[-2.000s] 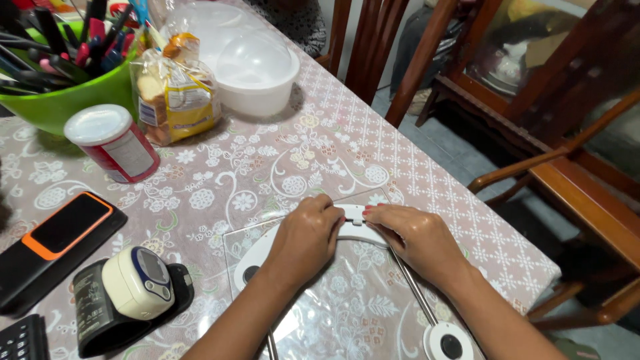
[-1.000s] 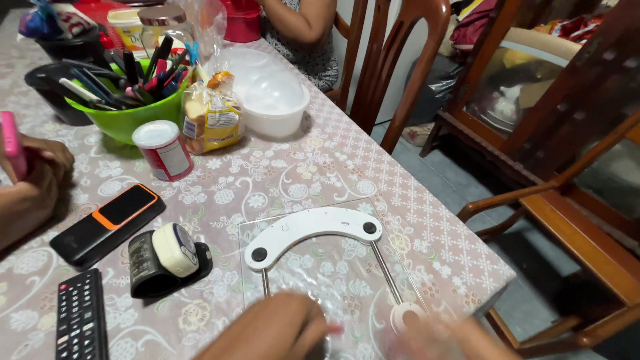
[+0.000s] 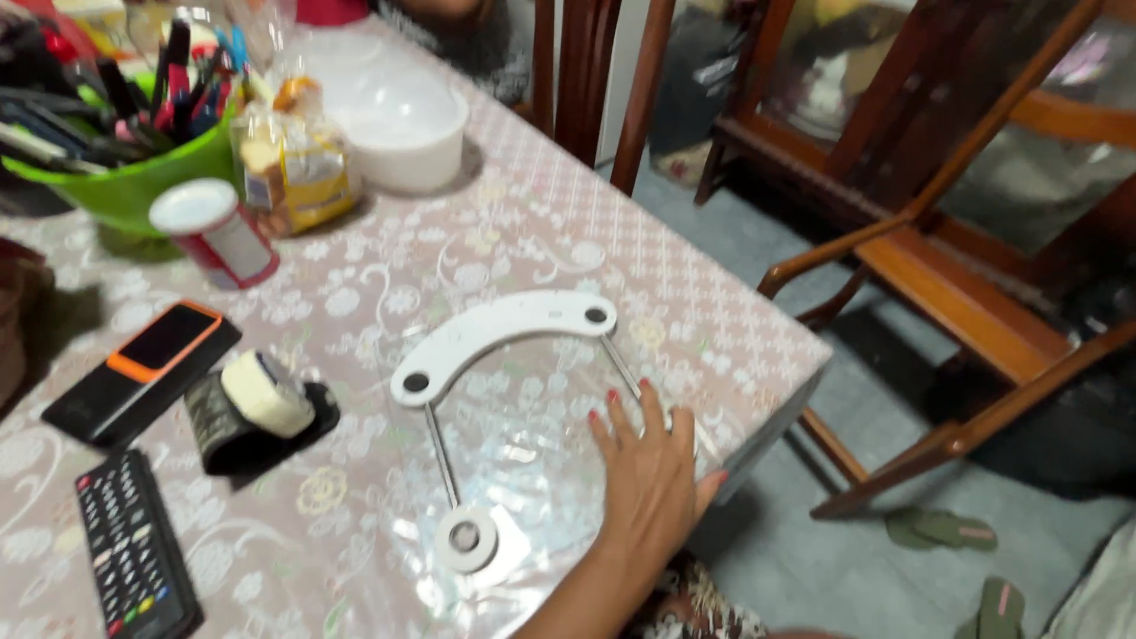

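Observation:
What looks like a glass body scale lies underside up on the table, with a curved white plastic part (image 3: 497,333), two metal rods and a round white foot (image 3: 466,538). My left hand (image 3: 648,470), palm down with fingers spread, is over its right side, at the lower end of the right rod (image 3: 621,364). That hand hides the right foot; whether it presses on the glass is unclear. My right hand is out of view. Left of the scale sits a cream wrist blood pressure monitor (image 3: 266,395) on its black cuff.
A remote control (image 3: 138,546), a black and orange device (image 3: 146,368), a red and white can (image 3: 216,232), a bagged bread pack (image 3: 297,173), a green bowl of pens (image 3: 133,186) and white plastic bowls (image 3: 404,115) stand around. Beyond the table edge is a wooden armchair (image 3: 976,293).
Both hands were on the curved white part two seconds ago, then blurred lower down. Now my left hand lies over the right side, and my right hand has left the view.

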